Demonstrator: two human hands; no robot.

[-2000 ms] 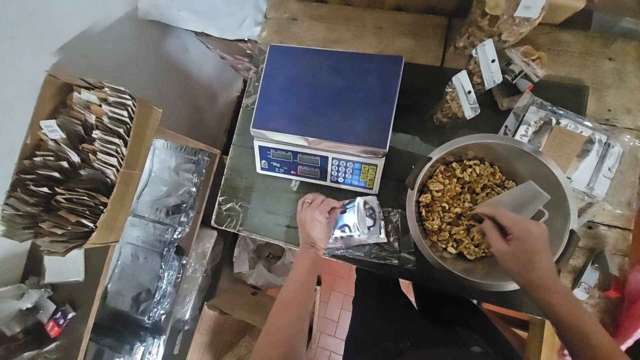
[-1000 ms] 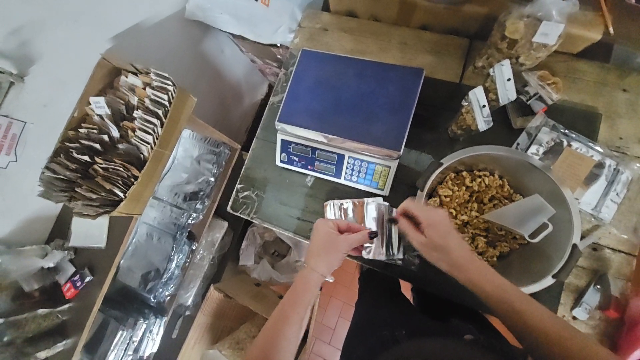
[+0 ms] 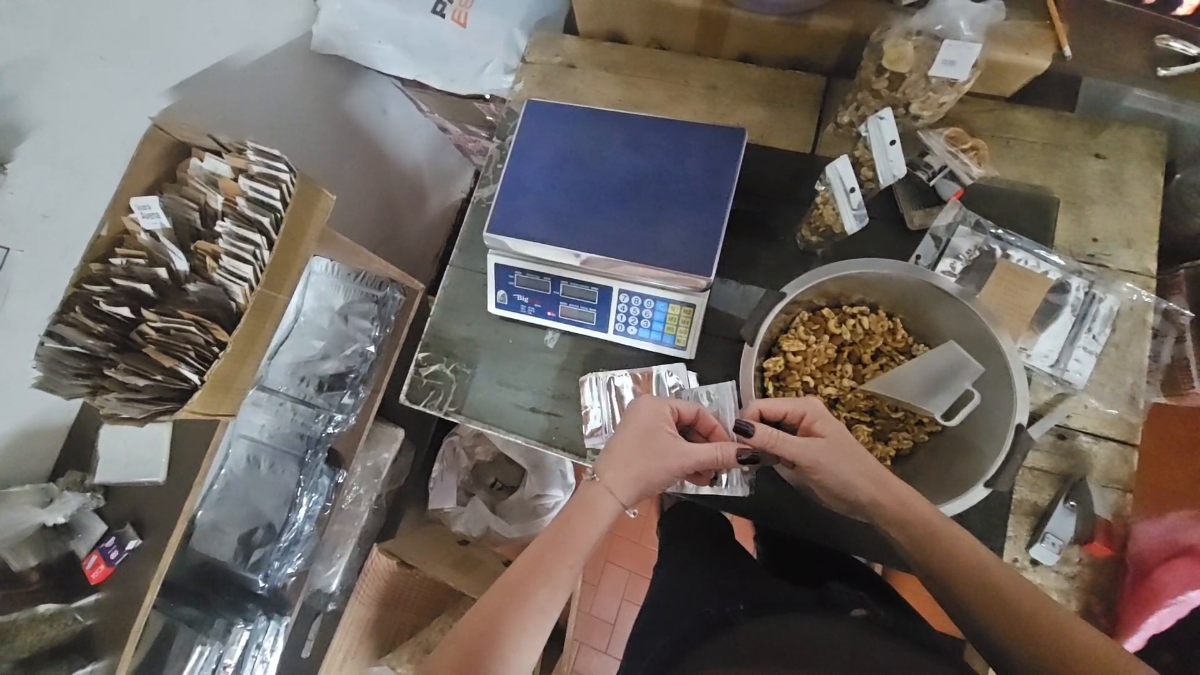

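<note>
My left hand point(image 3: 667, 445) grips a small silver foil pouch point(image 3: 720, 403) at the table's front edge. My right hand point(image 3: 808, 450) pinches the same pouch's right edge, fingertips close to those of the left. More foil pouches point(image 3: 605, 398) lie on the table just behind my left hand. To the right stands a metal pot point(image 3: 1008, 394) of shelled walnuts point(image 3: 834, 352), with a translucent plastic scoop point(image 3: 923, 380) resting on the nuts. A digital scale point(image 3: 614, 192) with a bare blue platform is behind the pouches.
At left are a cardboard box point(image 3: 309, 211) of brown packets and a tray of silver pouches point(image 3: 272, 450). Filled clear bags point(image 3: 914, 75) stand at the back right. A stapler point(image 3: 1061, 525) lies right of the pot, and a white plastic bag point(image 3: 450, 478) sits below the table edge.
My right hand has left the scoop, which now rests in the pot, and has moved left to the pouch. Since one second ago, both hands have come together at its edge.
</note>
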